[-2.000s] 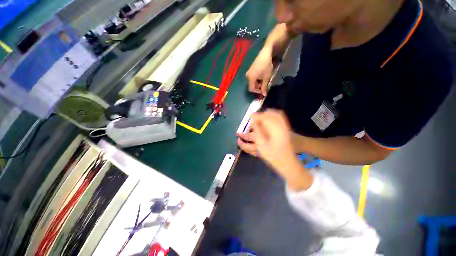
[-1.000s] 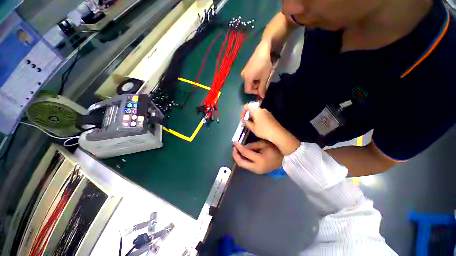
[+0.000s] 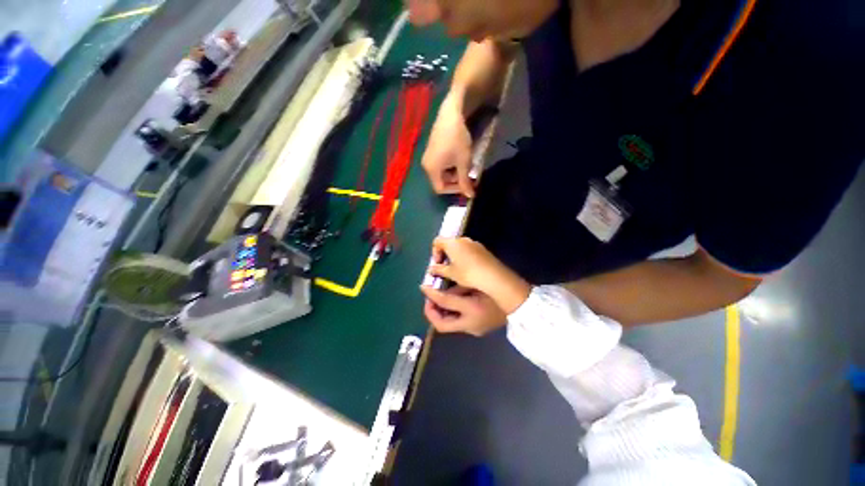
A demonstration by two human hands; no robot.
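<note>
My right hand [image 3: 479, 270], in a white sleeve, reaches in from the lower right to the bench's front edge. Its fingertips are at a small white strip [image 3: 449, 227], close above another person's hand [image 3: 467, 310]. Whether my fingers grip the strip or only touch it cannot be told. The person's other hand [image 3: 449, 161] is at the far end of the strip, over something small and dark. My left hand is not in view.
Red wires [image 3: 404, 157] lie on the green bench [image 3: 327, 370], near a grey dispenser-like box [image 3: 248, 285]. A steel ruler [image 3: 394, 397] lies along the front edge. The white board [image 3: 248, 384] and wire tray [image 3: 237, 418] are lower left. The person [image 3: 664, 123] stands at right.
My right hand, raised and blurred at first, has come down to the strip and then along it towards the person's nearer hand. The camera view has also shifted.
</note>
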